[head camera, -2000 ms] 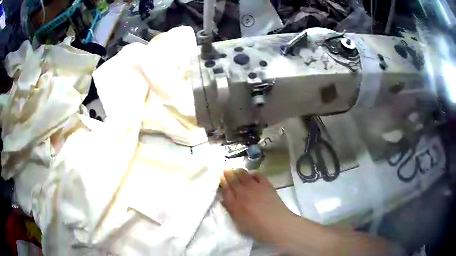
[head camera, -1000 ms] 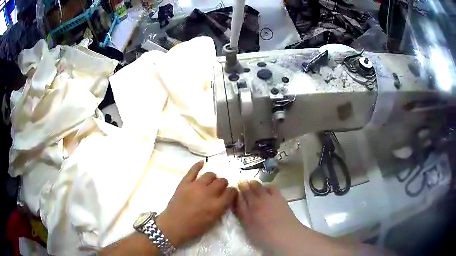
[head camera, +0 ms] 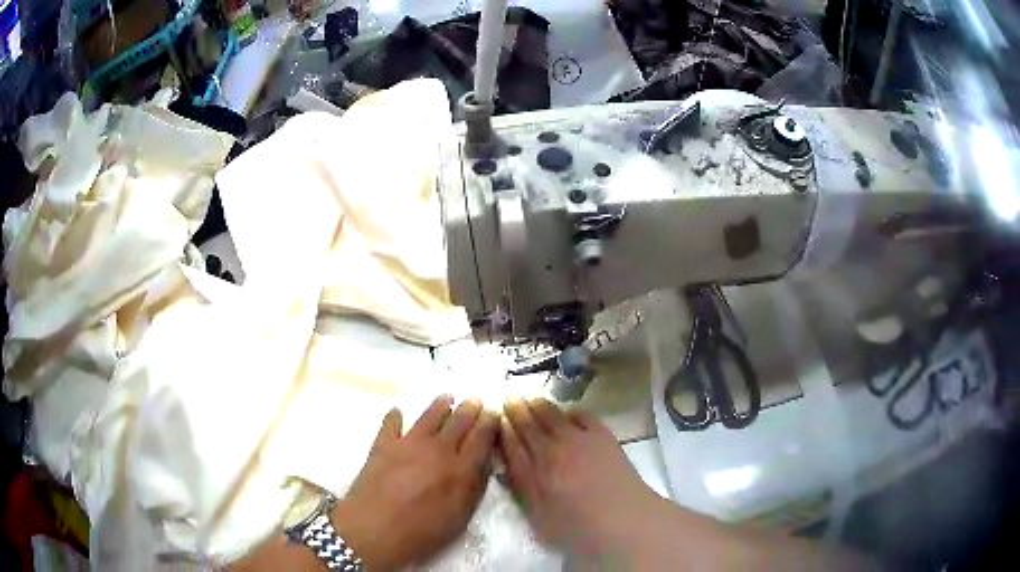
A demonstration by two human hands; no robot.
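Note:
Cream fabric [head camera: 190, 408] lies in a big crumpled pile left of the sewing machine [head camera: 693, 212] and runs flat under the lit left end of its head. My left hand [head camera: 419, 486], with a metal watch on the wrist, holds the fabric down with spread fingers just in front of the presser foot area. My right hand [head camera: 559, 464] lies beside it, touching or nearly touching it, with its fingertips on the fabric close to the needle area. Glare hides the fabric edge and the needle. What lies under my palms is hidden.
Black-handled shears [head camera: 712, 374] lie under the machine arm. Second scissors [head camera: 912, 385] lie further right by a printed label. A pale upright rod [head camera: 489, 56] stands at the head's left end. Dark check fabric [head camera: 716, 45] lies behind. A teal basket [head camera: 140, 56] is at upper left.
My left hand, out of view two seconds ago, came onto the fabric beside my right hand. Since one second ago its fingers have straightened towards the needle area. The camera view has shifted slightly.

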